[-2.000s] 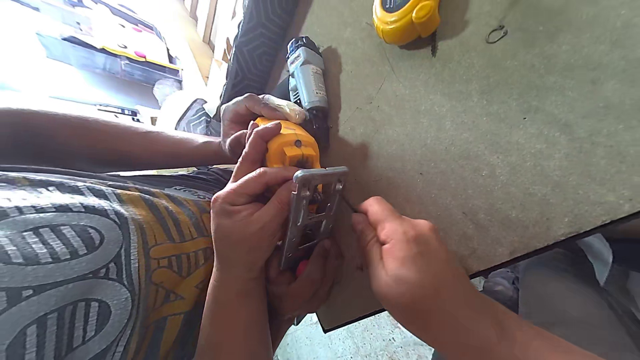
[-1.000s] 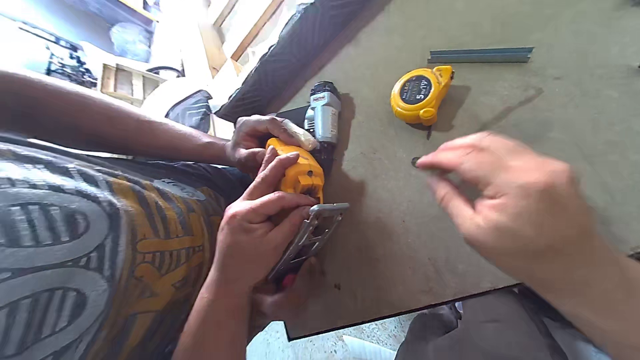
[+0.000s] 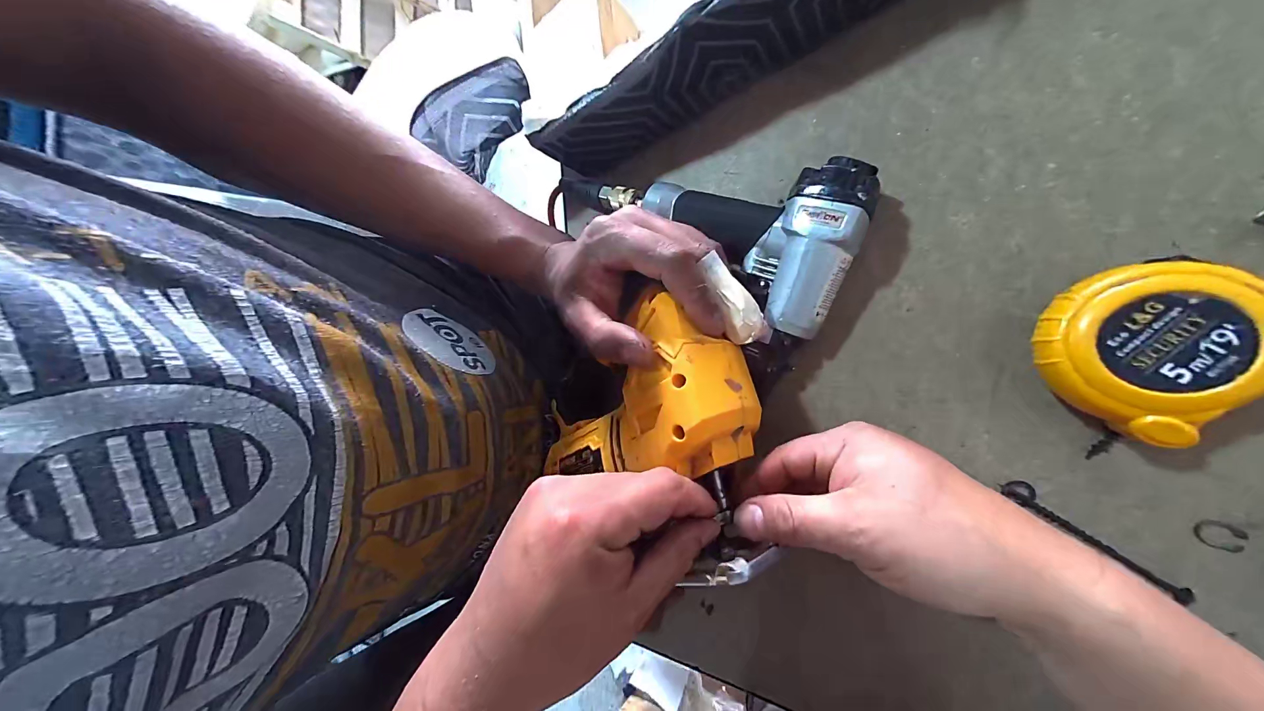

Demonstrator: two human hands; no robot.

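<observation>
A yellow jigsaw is steadied from above by another person's hand, which has a bandaged finger. Its metal shaft points toward the bottom of the view, above the metal base plate. From the left, my left hand pinches a small metal part at the shaft's end. Opposite it, my right hand has thumb and forefinger closed on that same spot. Fingertips hide most of the part, so its shape cannot be told.
A pneumatic nailer lies behind the jigsaw. On the board-like table are a yellow tape measure, a thin dark rod with a looped end and a small open ring. The other person's torso is close at left.
My right hand, out over the table beside the tape measure one second ago with a small dark piece in its fingertips, is now at the jigsaw's shaft. My left hand has shifted from the base plate to the shaft.
</observation>
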